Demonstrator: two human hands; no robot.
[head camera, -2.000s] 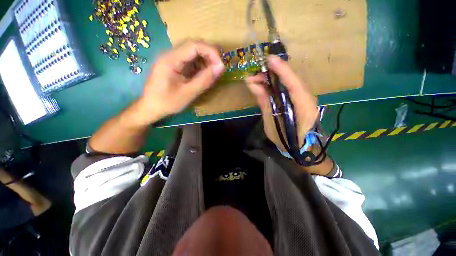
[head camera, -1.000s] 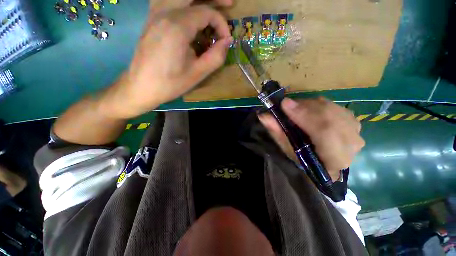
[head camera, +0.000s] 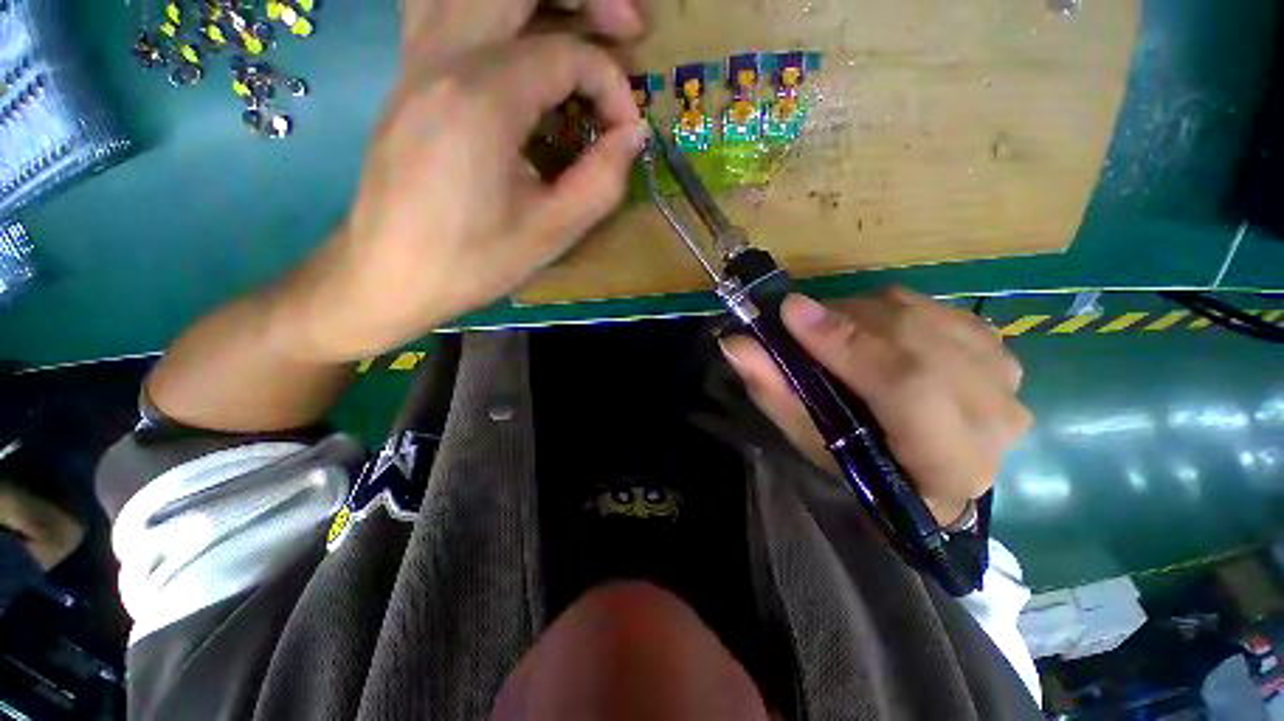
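Observation:
My right hand (head camera: 901, 402) holds the black soldering iron (head camera: 831, 402); its metal tip and the thin solder feed tube beside it point at the left part of a green board strip (head camera: 739, 166). Several blue-and-orange tabs (head camera: 746, 88) stand in a row along the strip's far edge. My left hand (head camera: 493, 183) is over the strip's left end, thumb and index fingertips together right by the iron tip. Whatever is between those fingertips is too small or hidden to tell. The strip lies on a tan work board (head camera: 972, 141).
A loose pile of small dark, silver and yellow components (head camera: 233, 42) lies left of the board on the green mat (head camera: 85, 303). A pale component tray (head camera: 57, 99) is at the far left edge. Part of another person's arm (head camera: 40, 521) shows at the lower left.
Since two seconds ago, the view has shifted, the iron has swung to point up-left, and its tip has come to my left fingertips. Over the last second both hands have barely moved.

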